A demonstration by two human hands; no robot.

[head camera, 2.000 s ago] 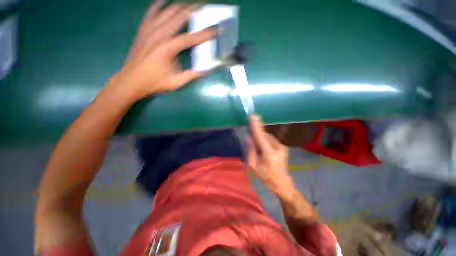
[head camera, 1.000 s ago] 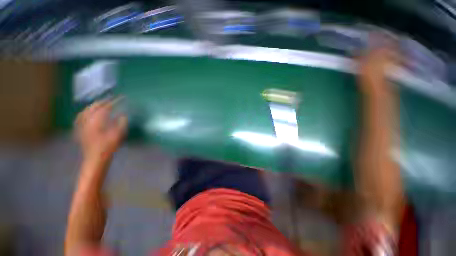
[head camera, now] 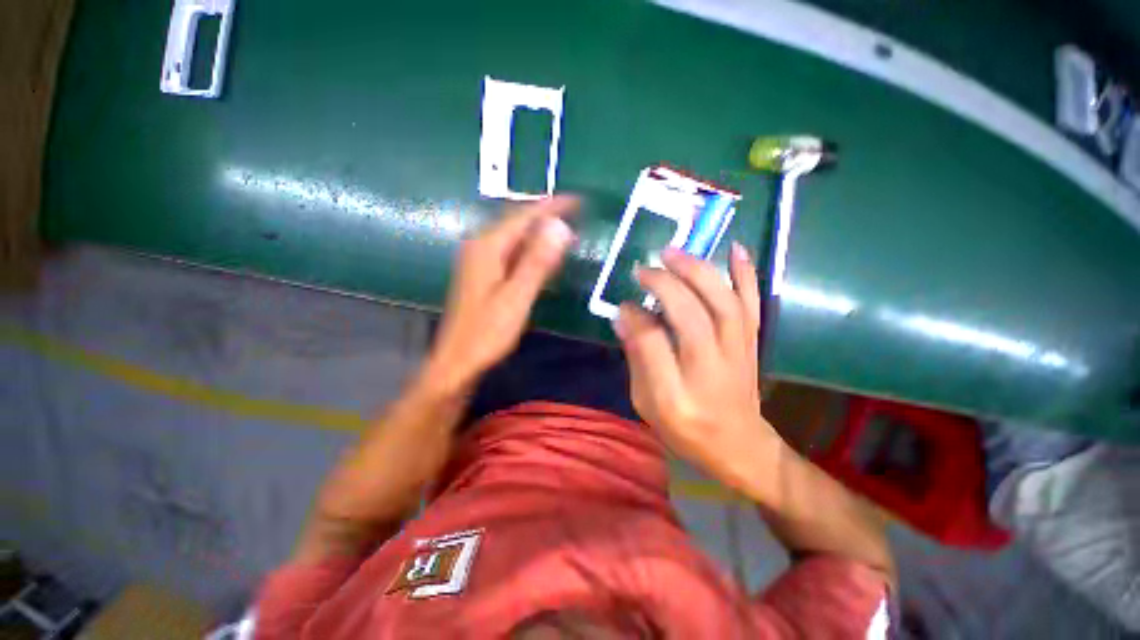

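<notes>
A white device half [head camera: 616,266] with a blue strip and an opening lies tilted on the green bench in front of me. My right hand [head camera: 700,356] is over its lower right side, fingers and thumb at its edges, covering part of it. A white windowed cover [head camera: 496,140] lies flat to its left. My left hand [head camera: 500,294] is just below that cover, blurred, with bent fingers and nothing visible in it. The mallet [head camera: 784,225] lies to the right, yellow-green and dark head away from me, its grip partly hidden by my right hand.
Another white frame [head camera: 196,50] lies at the far left of the green bench [head camera: 350,138]. A pale metal edge [head camera: 875,50] curves along the back, with white units [head camera: 1088,100] beyond it. A red stool [head camera: 919,469] and part of a person in white [head camera: 1075,500] are at lower right.
The view has shifted. Both hands, earlier spread far apart to left and right, are now close together. A device half with a blue strip is now on the bench under my right hand.
</notes>
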